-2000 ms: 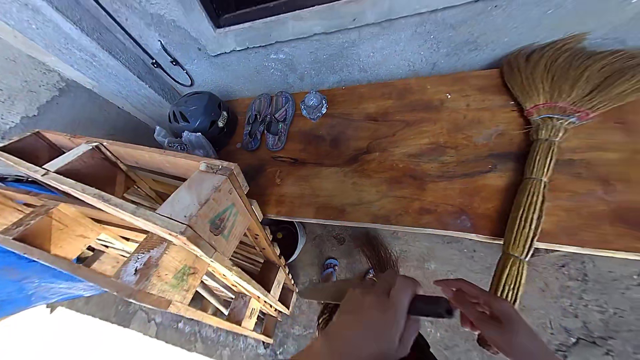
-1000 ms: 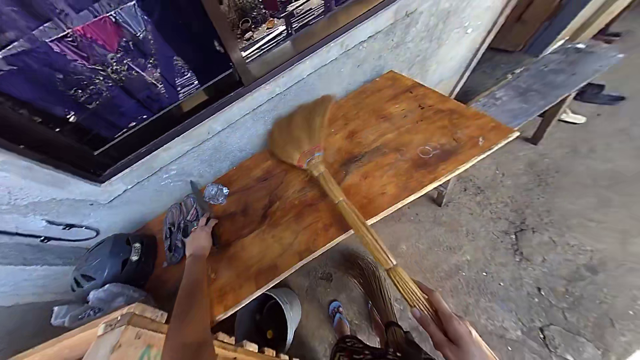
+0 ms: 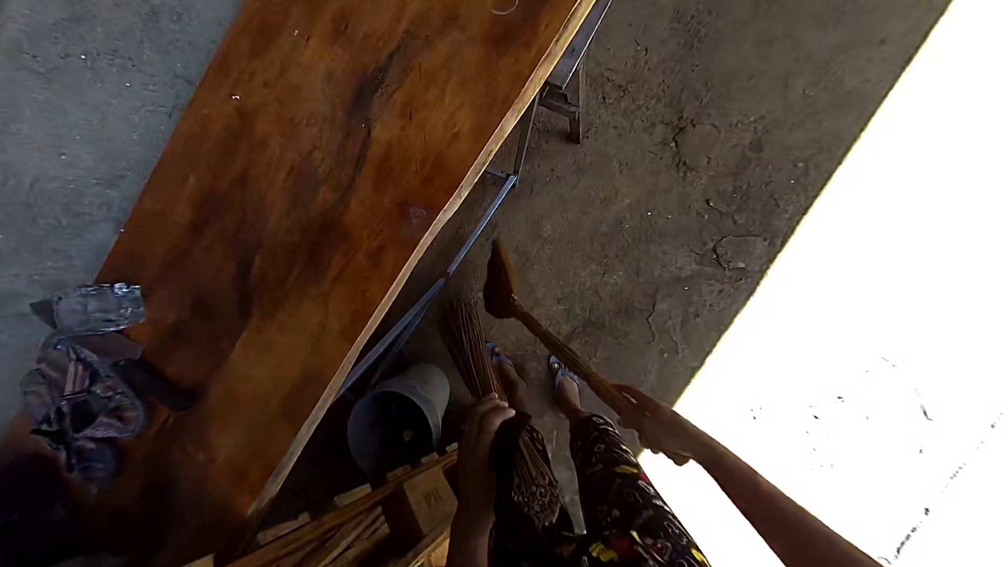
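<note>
My right hand (image 3: 657,421) is closed around the handle of a long broom (image 3: 559,346), whose bristle head hangs over the concrete floor to the right of the table. My left hand (image 3: 482,429) grips a stick broom (image 3: 468,339) near its bound part; the thin sticks point away from me and the thick end lies against my patterned clothing. Left of both brooms stands the wooden table (image 3: 315,181). On its near left part are a pair of sandals (image 3: 83,394), a clear plastic item (image 3: 98,307) and a dark knife handle (image 3: 153,383).
A grey bucket (image 3: 402,417) stands beneath the table's edge, beside a wooden pallet-like crate (image 3: 425,500). Metal table legs (image 3: 472,236) and a bench (image 3: 579,47) are beyond. My sandalled feet (image 3: 563,378) are on the concrete floor (image 3: 630,236). Bright sunlit ground lies at right.
The long broom has moved off the tabletop to above the floor in my right hand. My left hand has left the sandals and taken hold of the stick broom. The view has swung downward.
</note>
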